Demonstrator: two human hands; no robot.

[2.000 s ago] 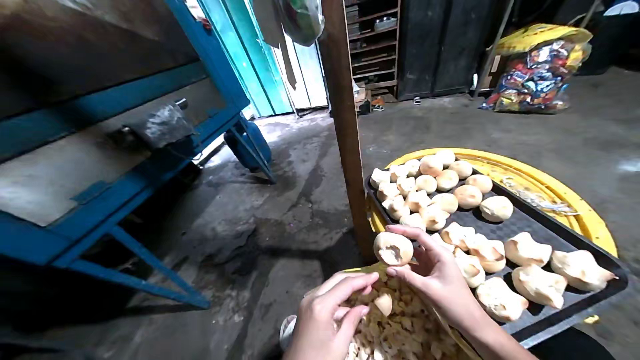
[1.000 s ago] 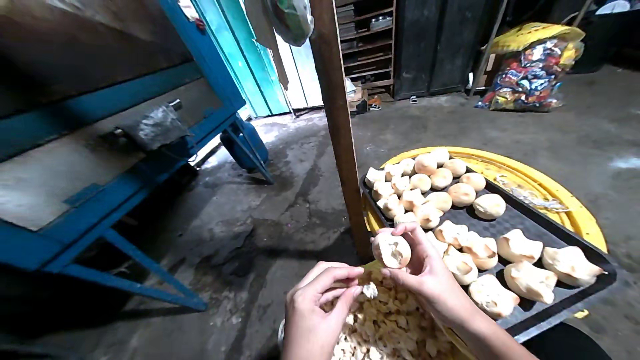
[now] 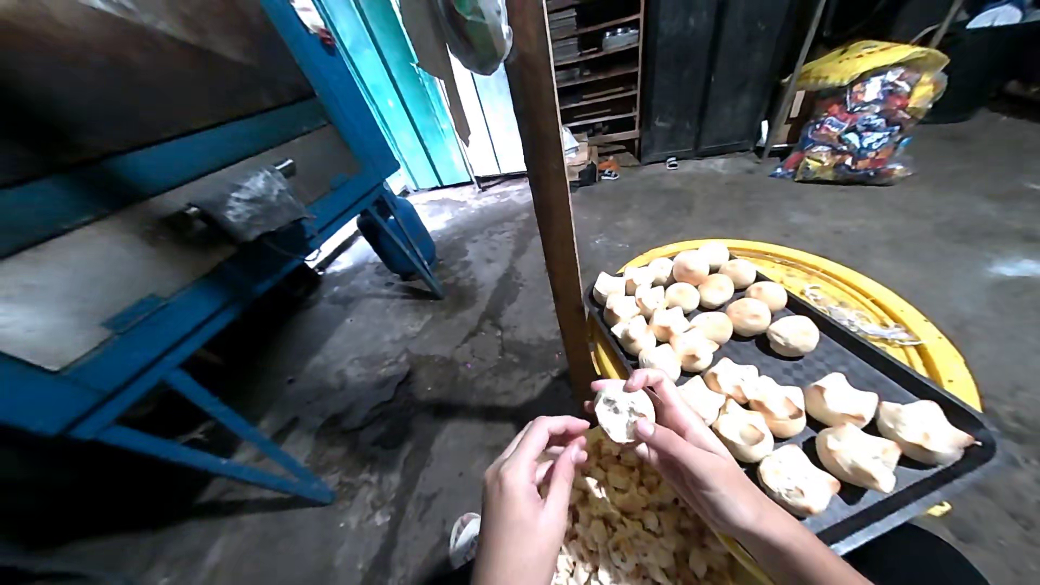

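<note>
My right hand (image 3: 691, 455) holds a small baked bun (image 3: 624, 411) between thumb and fingers, its pale, rough inner side showing. My left hand (image 3: 532, 491) is just left of it, thumb and fingertips bent close together; whether a crumb is between them cannot be told. Below both hands a container is filled with torn bread pieces (image 3: 630, 520). To the right, a black baking tray (image 3: 910, 374) bears several whole buns, round ones (image 3: 748, 316) at the back and pointed ones (image 3: 841, 400) nearer. The tray rests on a round yellow lid or tub (image 3: 942, 349).
A wooden post (image 3: 548, 203) stands just beyond the hands. At left is a blue metal frame (image 3: 236, 439) with a plastic-wrapped part (image 3: 258, 203). Farther back are a shelf rack (image 3: 597, 73), a bag of colourful wrappers (image 3: 861, 122) and a blue container (image 3: 398, 236) on the floor.
A piece of bread was at my left fingertips in both earlier frames and no longer shows there. The bun's facing side looks flatter and more torn than two seconds ago.
</note>
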